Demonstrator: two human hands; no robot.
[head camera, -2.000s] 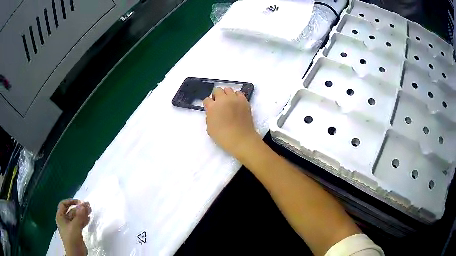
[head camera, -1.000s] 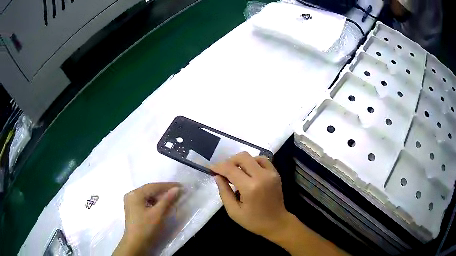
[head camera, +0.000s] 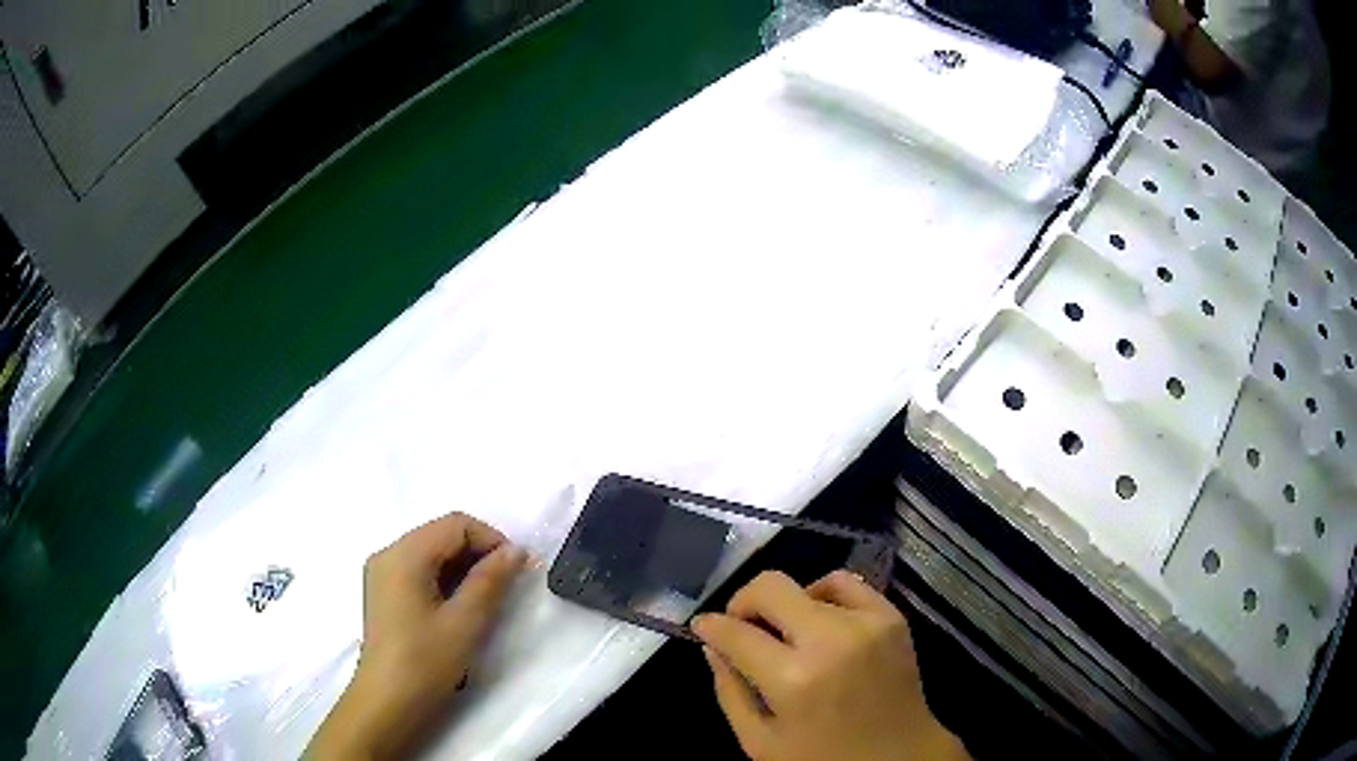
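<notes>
My right hand (head camera: 811, 654) grips the lower long edge of a black phone middle frame (head camera: 633, 550), which is tilted over the bench's near edge. The frame's solid dark section points left and its opening lies toward my right hand. My left hand (head camera: 439, 595) is left of the frame, thumb and fingertips together at what looks like the edge of a clear poly bag (head camera: 524, 595); the bag's outline is hard to make out. A stack of poly bags (head camera: 223, 617) with a dark printed mark lies left of my left hand.
A bagged phone frame (head camera: 156, 726) lies at the lower left. Stacked white blister trays (head camera: 1094, 402) stand at the right. Another white bag stack (head camera: 923, 89) and cables are at the bench's far end. A green conveyor belt (head camera: 372, 253) runs along the left. A person's arm shows at top right.
The phone frame was lifted from the foam and brought nearer, down and right, in my right hand. My left hand came in from the lower left toward the frame. The view shifted.
</notes>
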